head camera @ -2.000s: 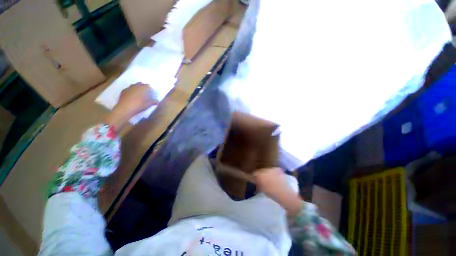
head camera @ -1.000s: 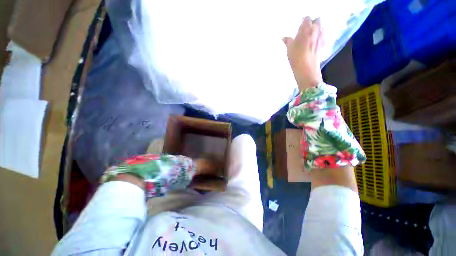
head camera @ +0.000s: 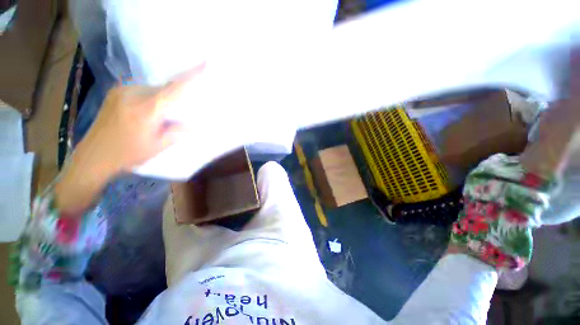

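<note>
A long bright white foam strip (head camera: 407, 70) is stretched across the view above my lap. My left hand (head camera: 130, 127) is at its left end, fingers on the foam, blurred. My right hand (head camera: 563, 117) is at the far right edge, blurred and partly cut off, holding the other end. A small open brown carton (head camera: 219, 193) stands between my thighs, its upper edge partly covered by the foam; its visible inside is dark brown. The glaring white foam bundle (head camera: 210, 32) is behind the strip, and I cannot see a clear border between them.
A yellow slotted crate (head camera: 404, 155) stands at the right, with brown cardboard (head camera: 480, 130) beyond it. A small brown carton (head camera: 343, 174) is on the dark floor. White foam pads (head camera: 13, 174) lie on the table at the far left.
My left hand has come out of the carton and up to the foam. My right hand has moved from the bundle to the far right, and a strip now spans between them.
</note>
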